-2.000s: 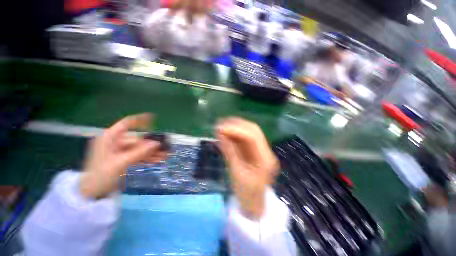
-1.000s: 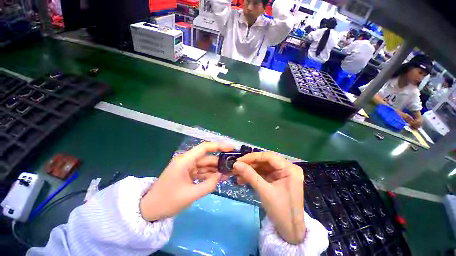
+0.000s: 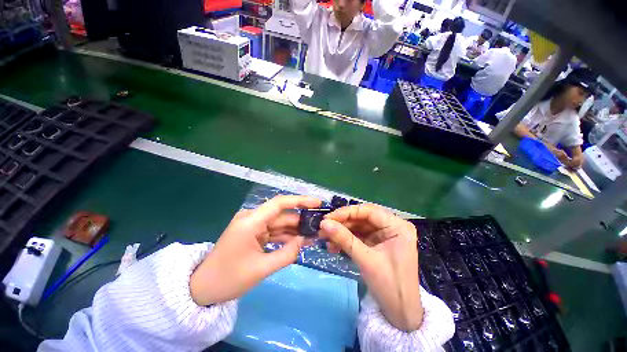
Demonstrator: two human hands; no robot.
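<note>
A small black unit (image 3: pixel 311 222) with a rounded square shape is held up in front of me, over the clear plastic (image 3: pixel 322 258). My left hand (image 3: pixel 256 249) grips it by its left side between thumb and fingers. My right hand (image 3: pixel 377 256) has its thumb and index fingertips against the unit's right side; whether a small piece is between them is hidden. The light-blue sheet (image 3: pixel 295 309) lies below my hands. Black pieces (image 3: pixel 339 201) show just behind my right fingers, mostly hidden.
Right tray (image 3: pixel 481 295) has glinting pockets; left tray (image 3: pixel 48 151) holds some units. A white box (image 3: pixel 31 270), blue stick (image 3: pixel 75 267) and brown piece (image 3: pixel 86 227) lie left. A red-handled tool (image 3: pixel 552 298) lies right. Across the bench are a black tray (image 3: pixel 447 148), white machine (image 3: pixel 214 53) and people in white.
Two seconds ago my hands were apart, with a dark piece at my left fingertips. They came together around the unit. Over the last second they have hardly moved.
</note>
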